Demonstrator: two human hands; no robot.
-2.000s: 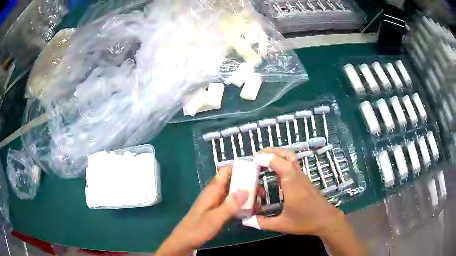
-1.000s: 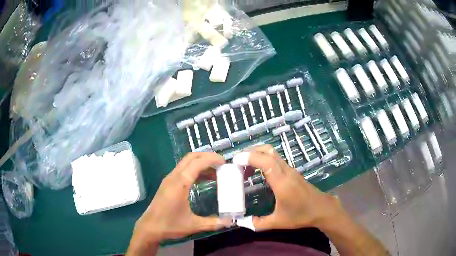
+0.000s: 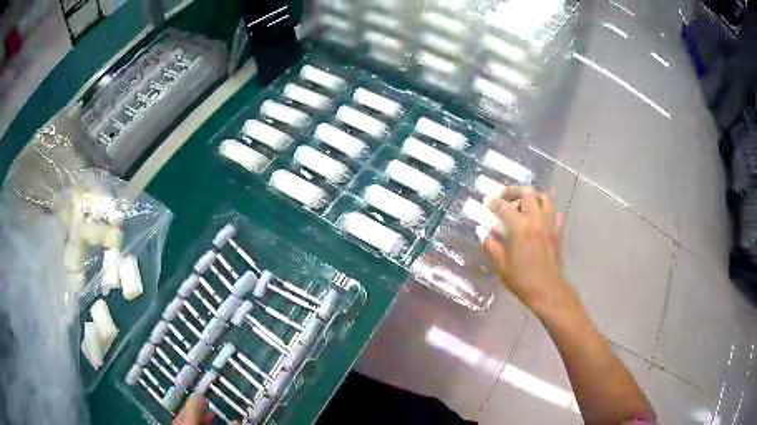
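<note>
My right hand [image 3: 527,241] is over the right end of the clear finished-unit tray [image 3: 328,217]. Its thumb and fingers, with white coverings at the tips, are around a white oblong unit [image 3: 476,213] in the tray's last row, beside other white units. My left hand [image 3: 192,412] is mostly cut off by the bottom edge; only fingertips show, at a shafted part's grey-white head [image 3: 207,382] in the clear parts tray [image 3: 353,289]. Whether they grip it cannot be told. Shafted parts [image 3: 217,319] lie there in rows.
A crumpled clear bag [image 3: 158,220] with cream blocks [image 3: 129,276] is at left. A black block [image 3: 270,37] stands at the back. A spare parts tray [image 3: 149,95] is behind the bench strip. Blurred stacked trays [image 3: 432,41] are at the far back. Tiled floor lies right.
The view has swung right. My hands, earlier together around a white block, are now apart: the right at the finished-unit tray, the left at the parts tray. The tub has left the view.
</note>
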